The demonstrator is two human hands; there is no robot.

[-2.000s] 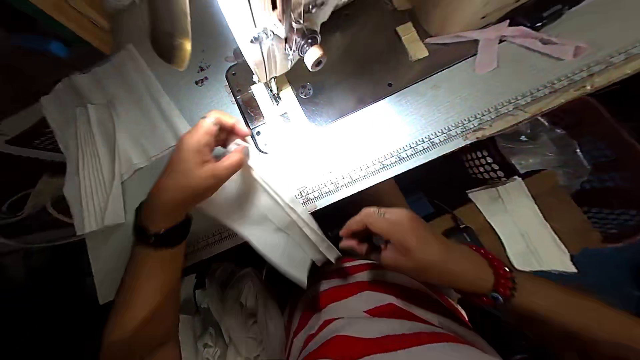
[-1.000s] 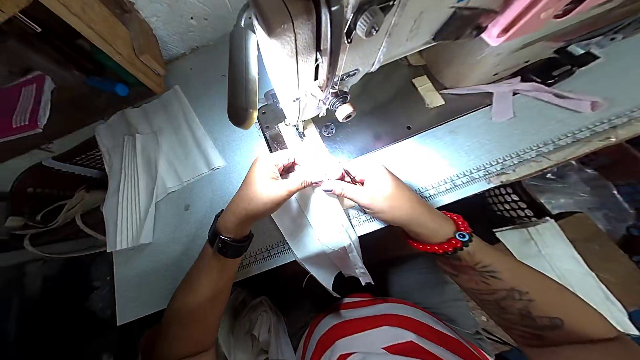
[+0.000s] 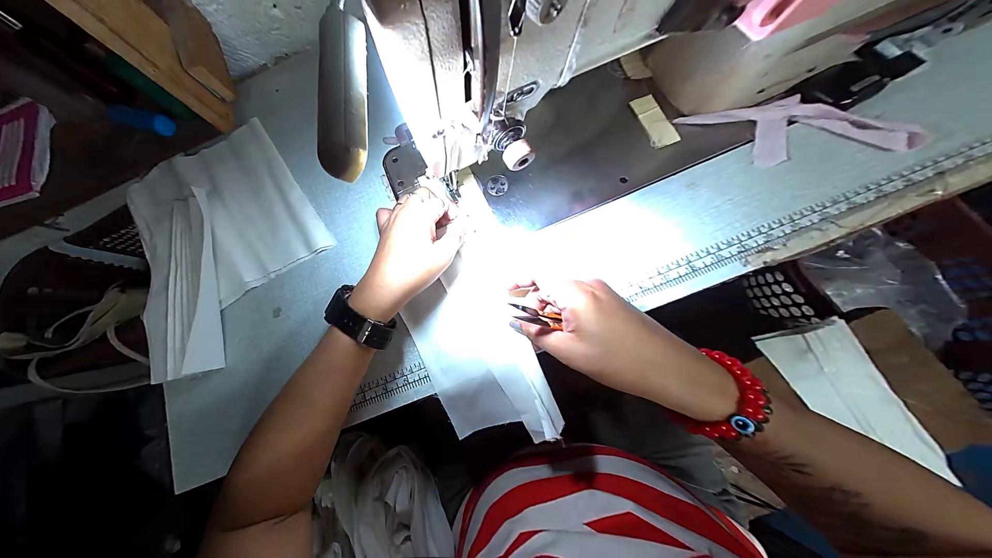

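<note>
A strip of white fabric [image 3: 465,372] runs from the needle area of a sewing machine [image 3: 457,101] down over the table's front edge. My left hand [image 3: 415,248], with a black watch on the wrist, is at the presser foot, its fingers bent at the top end of the fabric; glare hides what they pinch. Beside the strip's right edge, my right hand [image 3: 589,322] holds small thread snips [image 3: 539,316], their dark blades apart and pointing left. A red bead bracelet circles that wrist.
Folded white fabric pieces [image 3: 232,225] hang over the table's left side. A pink fabric strip [image 3: 783,124] and a beige scrap [image 3: 655,122] lie behind at the right. A measuring tape [image 3: 697,256] runs along the front edge. Another white piece [image 3: 860,395] lies lower right.
Both hands were together at the fabric one second ago; now my right hand is lower and apart from the left, which is up at the presser foot.
</note>
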